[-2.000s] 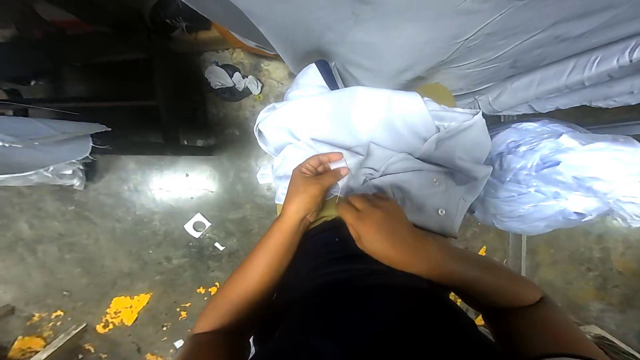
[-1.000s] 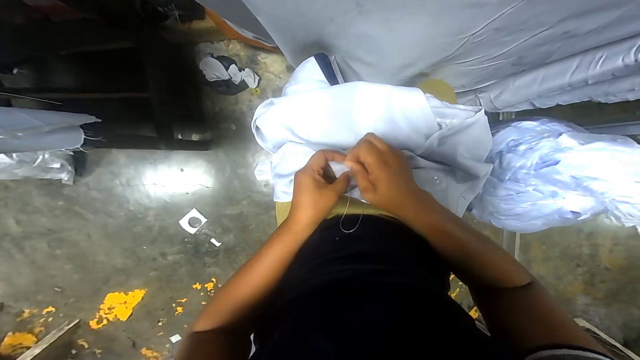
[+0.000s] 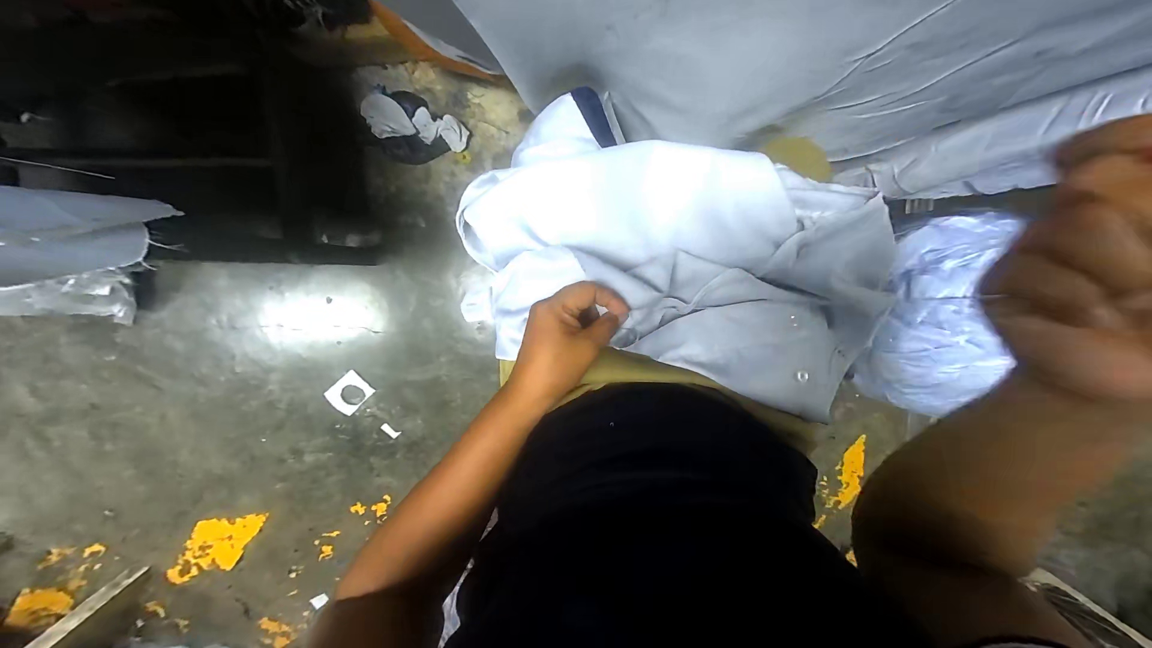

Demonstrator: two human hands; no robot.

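A light grey-white garment [image 3: 630, 198] with a dark blue band and small buttons lies bunched in front of my waist. My left hand [image 3: 571, 337] pinches a bit of its fabric between thumb and fingertips near the lower edge. Raised at the far right, close to the camera, is my right hand [image 3: 1080, 261], its fingers curled and blurred. Whether it holds a needle or thread cannot be made out. Under the garment a yellowish surface [image 3: 621, 367] shows along its near edge.
Grey cloth [image 3: 720, 72] hangs or lies across the top. A plastic-wrapped bundle [image 3: 936, 315] sits at the right. Dark shelving [image 3: 180, 135] stands at the upper left, with grey fabric [image 3: 72, 234] beside it. Paper scraps [image 3: 349, 392] lie on the concrete floor.
My right hand has moved from beside my left hand at the garment out to the far right. My left hand remains at the cloth. A loose loop of thread hung below the hands one second ago.
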